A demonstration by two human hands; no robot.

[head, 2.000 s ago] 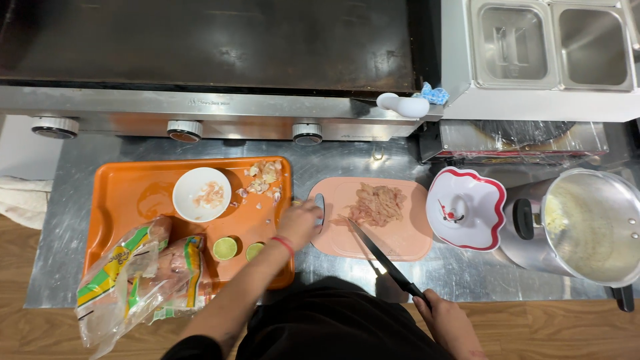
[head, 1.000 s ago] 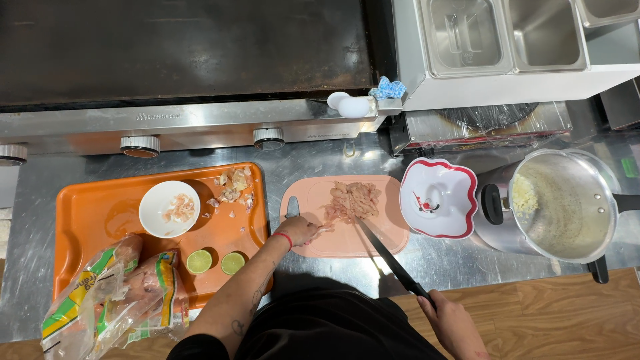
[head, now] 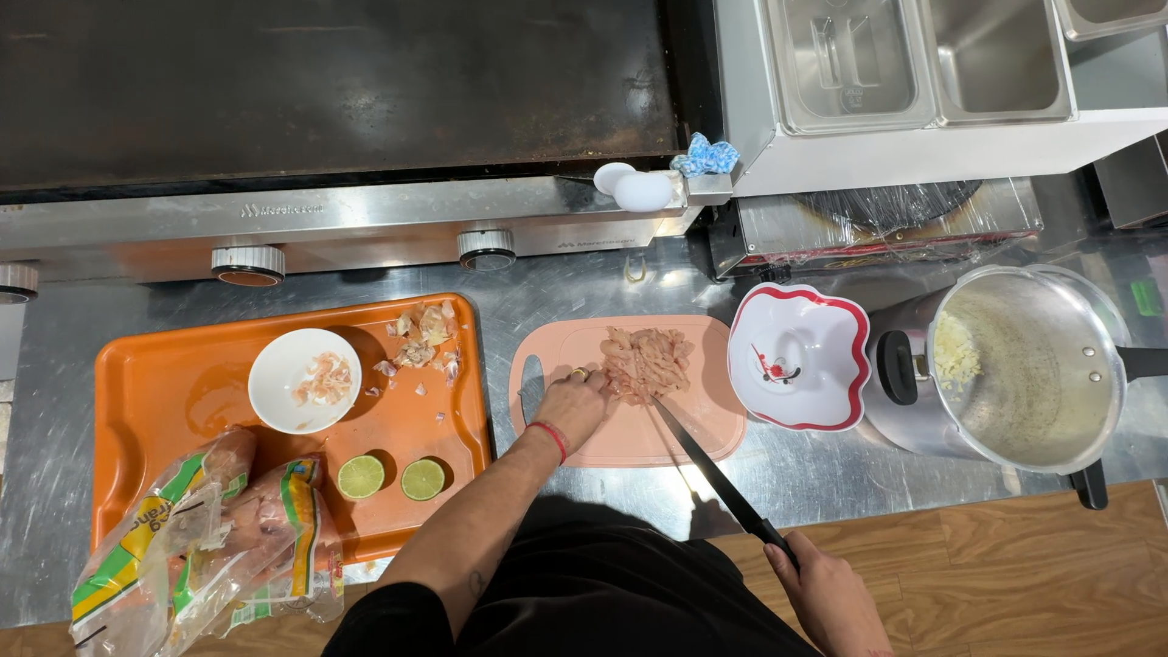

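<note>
A pink cutting board [head: 675, 429] carries a pile of sliced raw meat [head: 650, 360], probably chicken. My left hand [head: 573, 401], with a ring and a red bracelet, rests over the board with its fingertips at the pile's left edge; whether they grip a piece is hidden. My right hand [head: 817, 579] is closed around the black handle of a long kitchen knife [head: 707, 465]. The blade points up and left, its tip at the lower edge of the meat.
Left stands an orange tray [head: 214, 333] with a white bowl [head: 274, 411], lime halves [head: 361, 476], peelings [head: 424, 338] and plastic bags of raw meat [head: 246, 538]. Right of the board are a red-rimmed white bowl [head: 757, 401] and a metal pot [head: 1040, 392]. A griddle [head: 347, 91] lies behind.
My left hand has moved from the board's left end to the meat pile. The knife has stayed in my right hand, its tip near the meat. The view has shifted somewhat.
</note>
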